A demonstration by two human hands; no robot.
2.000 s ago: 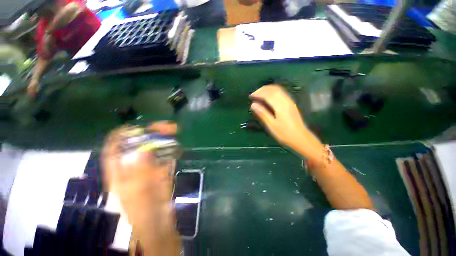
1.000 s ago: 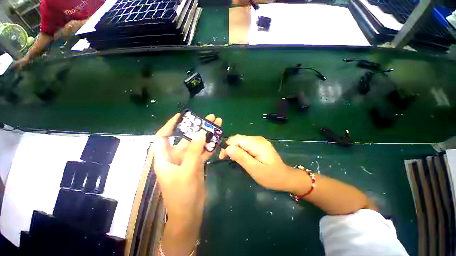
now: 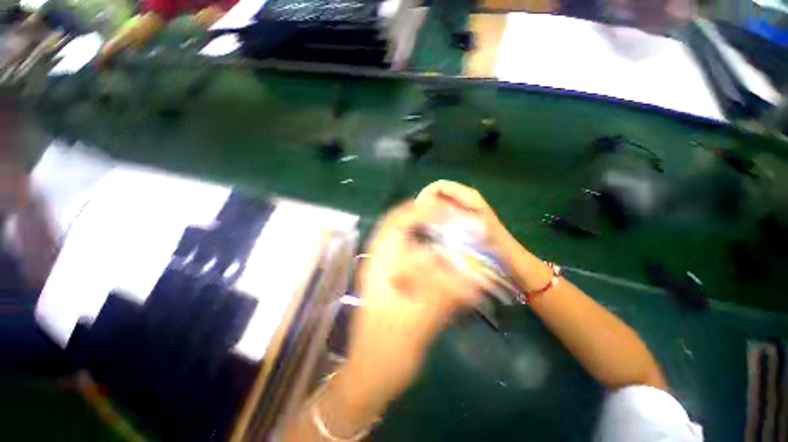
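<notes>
A circuit board unit (image 3: 471, 248), white and silver with a blue patch, shows blurred between my two hands in the middle of the view. My left hand (image 3: 410, 268) holds it from the left and below. My right hand (image 3: 471, 207) is bent over its upper side, its fingertips hidden behind the unit and the left hand. Whether the right hand grips the unit is too blurred to tell. A thin dark cord end shows below the unit.
Black cases (image 3: 194, 302) lie in overlapping rows on a white sheet (image 3: 130, 207) atop a board stack at left. The green conveyor belt (image 3: 285, 164) carries several black corded parts. Black trays (image 3: 320, 39) and another white sheet (image 3: 596, 65) are beyond it. Layered boards (image 3: 767, 388) stand at far right.
The view has turned left, so the scene sits further right. My right hand has moved from the cord end up over the unit, and both hands are now close together.
</notes>
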